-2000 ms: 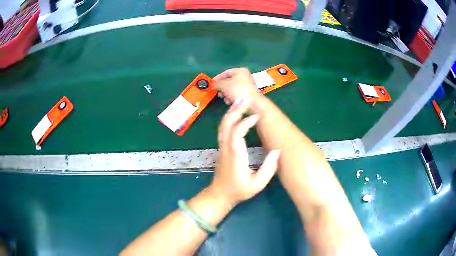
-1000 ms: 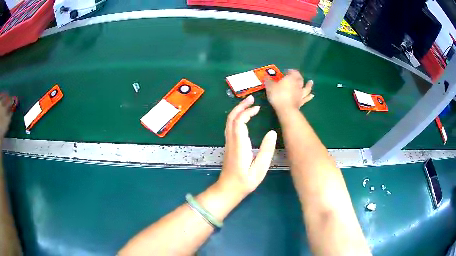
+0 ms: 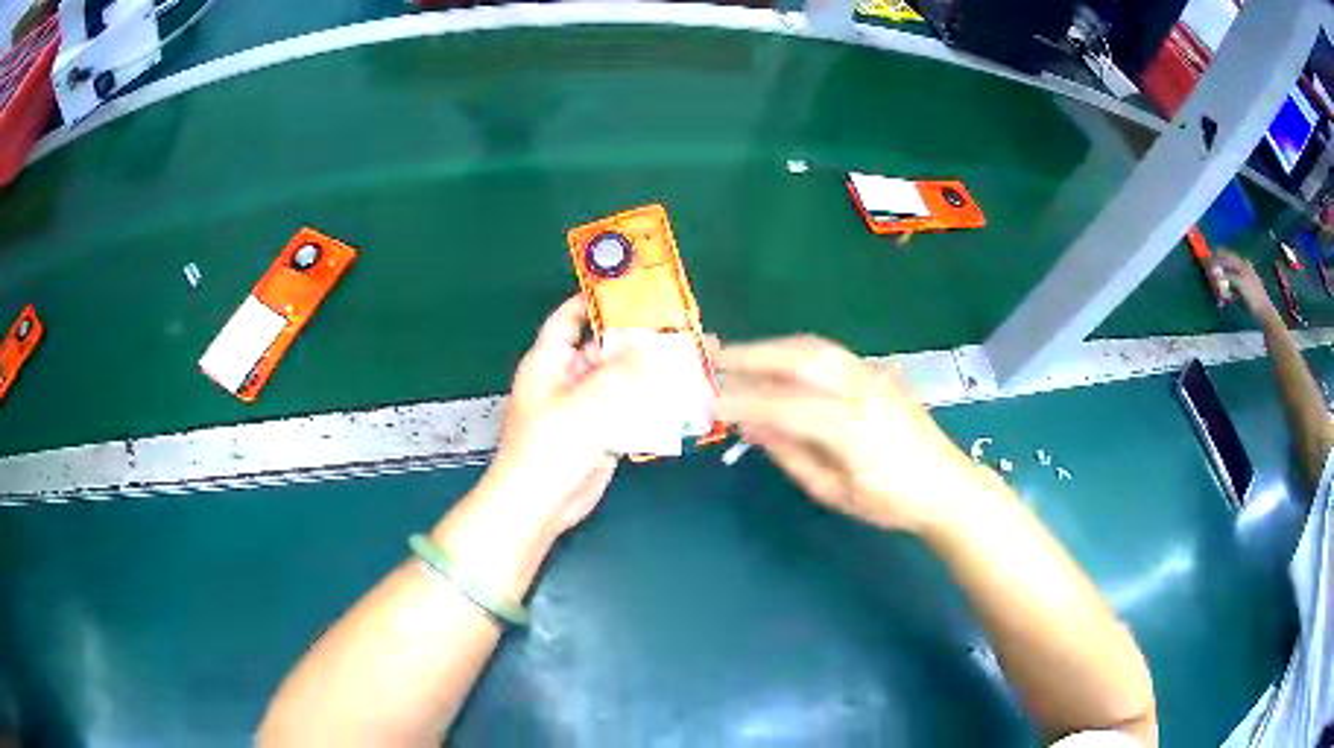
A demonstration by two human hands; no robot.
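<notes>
My left hand (image 3: 553, 402), with a green band on the wrist, holds an orange phone housing (image 3: 637, 285) over the rail, round end away from me. A dark ring with a pale centre (image 3: 609, 254) sits at its far end. A white sheet (image 3: 648, 392) covers its near end, partly under my left thumb. My right hand (image 3: 841, 424) is blurred at the housing's right side, near the white sheet. A tiny pale piece (image 3: 736, 452) shows below its fingers. Whether the right fingers grip anything is not clear.
Other orange housings lie on the green belt, at left (image 3: 303, 300), far left (image 3: 19, 345) and right (image 3: 948, 205). A metal rail (image 3: 293, 450) and grey post (image 3: 1156, 205) stand near. A dark slab phone (image 3: 1214, 433) and scraps lie right. Another person's arm (image 3: 1287, 344) reaches in at far right.
The housing from the belt's middle is now in my left hand, nearer me. My right hand has come back from the belt to its side. The other housings appear shifted; another person's arm appears right.
</notes>
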